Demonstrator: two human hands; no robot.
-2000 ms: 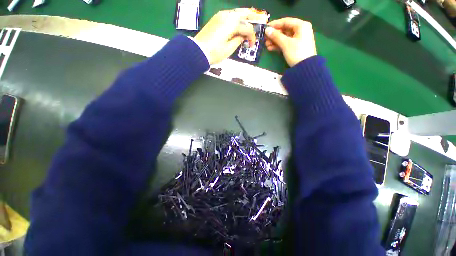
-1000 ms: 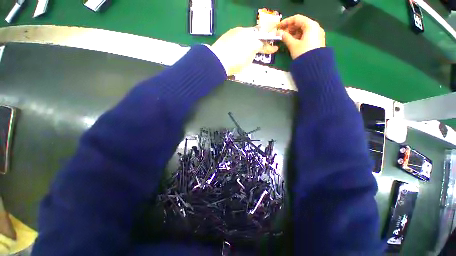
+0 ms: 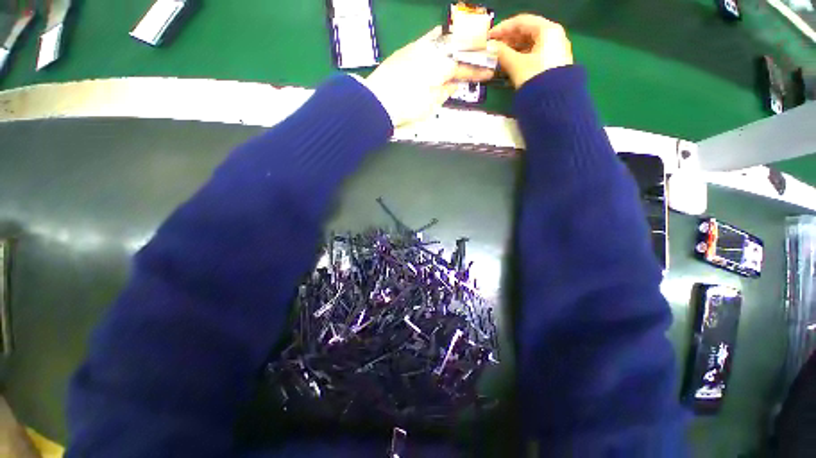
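Note:
A phone unit lies at the near edge of the green belt, its lower end showing below my fingers. A flat white-silver plate with an orange end shows over its far part. My left hand is on the unit from the left, fingers over its middle. My right hand pinches at the plate's right edge with thumb and forefinger. Whether a thin strip is between the fingers is too small to tell. A loose pile of thin black strips lies on the dark bench between my forearms.
Another unit and several plates lie on the belt. The cream rail borders it. At right are a smartphone, white round object, small unit, black housing and grey post. Part of a person shows bottom left.
Since two seconds ago, the plate with the orange end has come to show over the unit. My hands stay on it. Pieces at the belt's upper left show more fully, and the view has shifted.

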